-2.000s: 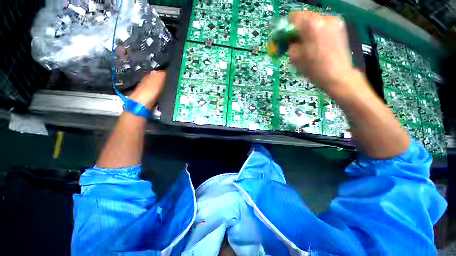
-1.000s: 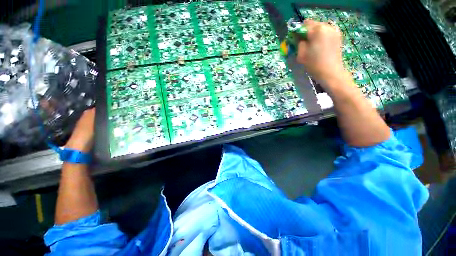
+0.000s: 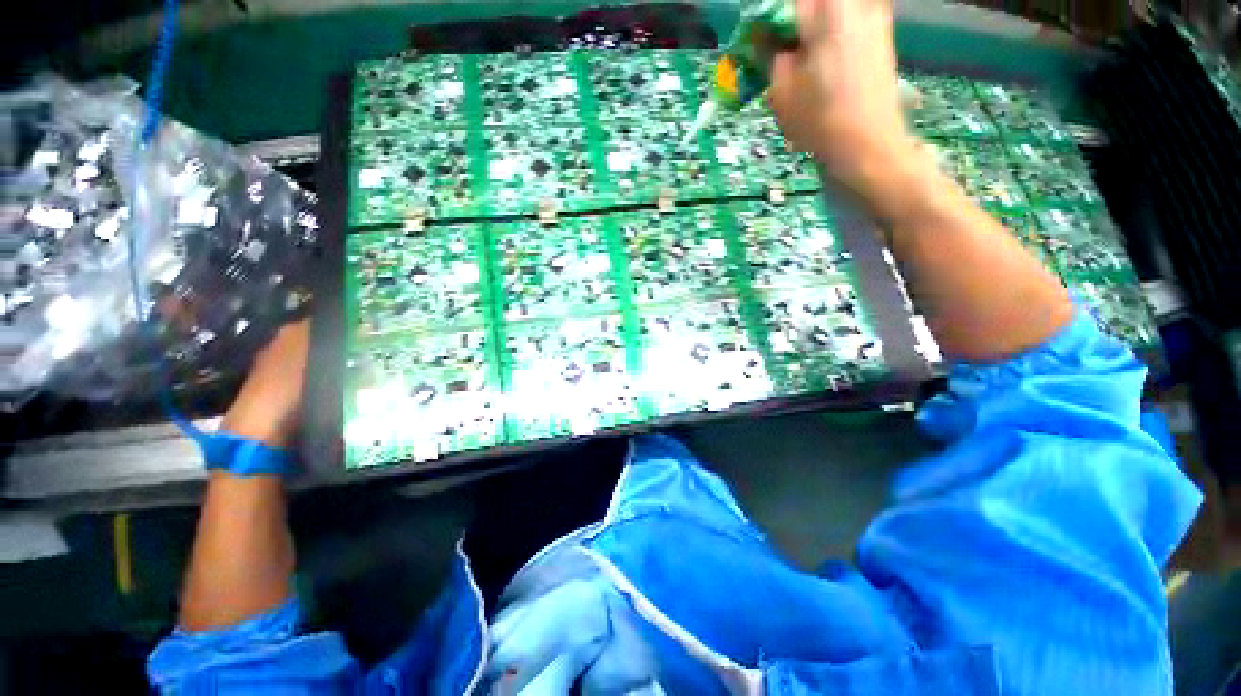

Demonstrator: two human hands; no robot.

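Note:
My right hand (image 3: 837,84) grips a green and yellow glue bottle (image 3: 743,68), its pale nozzle pointing down-left over the upper part of the PCB panels (image 3: 558,258). Whether the nozzle touches a board cannot be told. The panels lie in two rows on a black tray (image 3: 324,299). My left hand (image 3: 276,374), with a blue wrist strap (image 3: 248,454), is at the tray's left edge beside the clear component bag (image 3: 150,245). Its fingers are hidden by the bag and tray edge, so what it holds does not show.
A neighbouring tray of PCB panels (image 3: 1007,177) lies to the right, partly behind my right arm. A dark packet (image 3: 572,30) lies behind the main tray. A metal rail (image 3: 102,462) runs at the left. A dark stack (image 3: 1170,163) stands at the far right. A blue cord (image 3: 146,204) crosses the bag.
My right hand with the glue bottle has moved from the gap between the trays to above the main panels' upper right part. The view has shifted. My left hand stays by the bag.

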